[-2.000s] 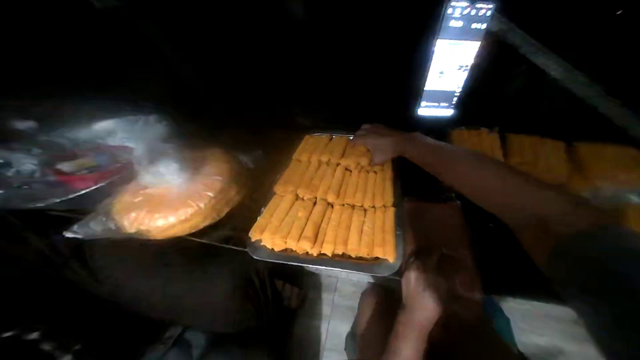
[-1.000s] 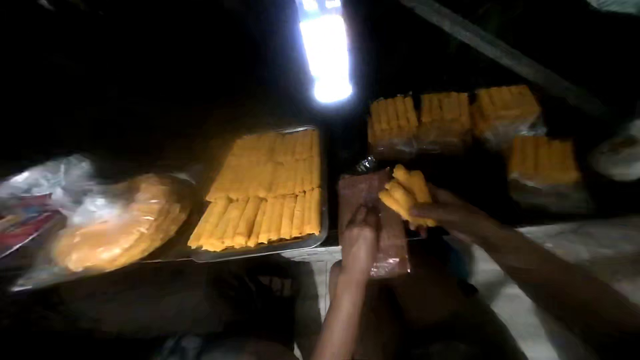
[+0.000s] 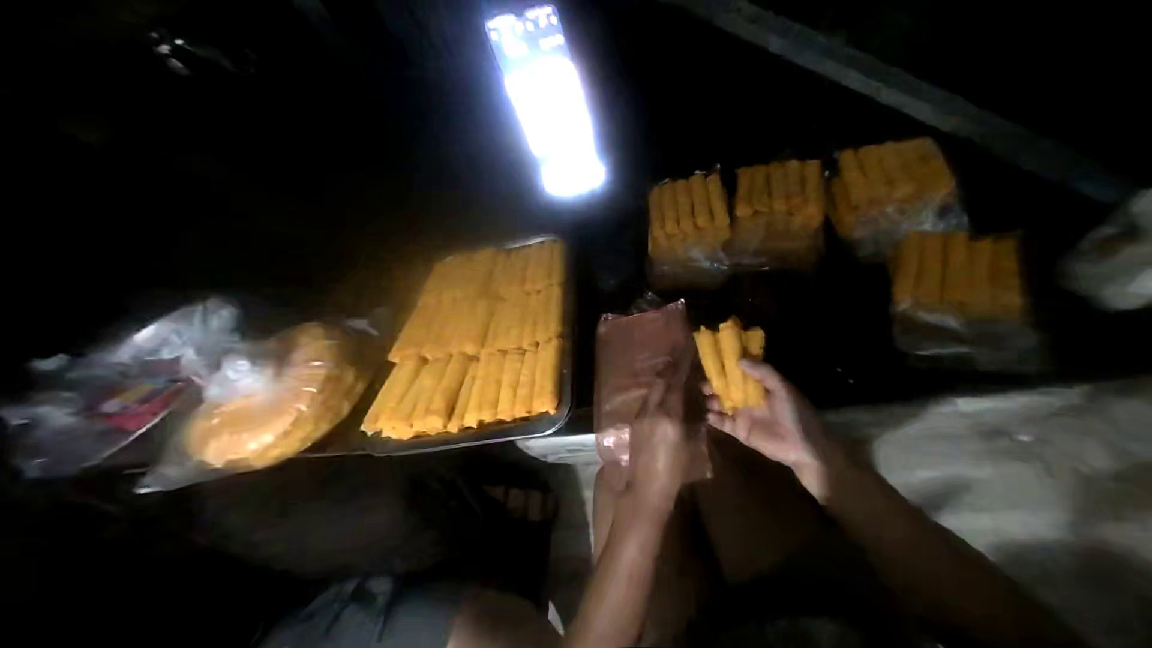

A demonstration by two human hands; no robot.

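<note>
My right hand (image 3: 774,418) holds several orange-yellow rolls (image 3: 731,364), upright and side by side, just right of a brown-tinted plastic bag (image 3: 634,360). My left hand (image 3: 661,445) is at the lower part of that bag, its fingers closed on it; blur hides the fingertips. Left of the bag stands a metal tray (image 3: 569,396), on which rows of the same rolls (image 3: 468,387) lie closely packed. Whether the bag has anything inside cannot be told.
Bagged bundles of rolls (image 3: 778,202) stand at the back right, another bundle (image 3: 958,274) nearer. At left lie a plastic bag of round orange wrappers (image 3: 270,423) and a clear bag with red contents (image 3: 144,396). A bright lamp or screen (image 3: 558,117) glows behind the tray.
My right hand has left the tray, where it was two seconds ago, and now holds rolls beside the brown bag. The view has swung to the right.
</note>
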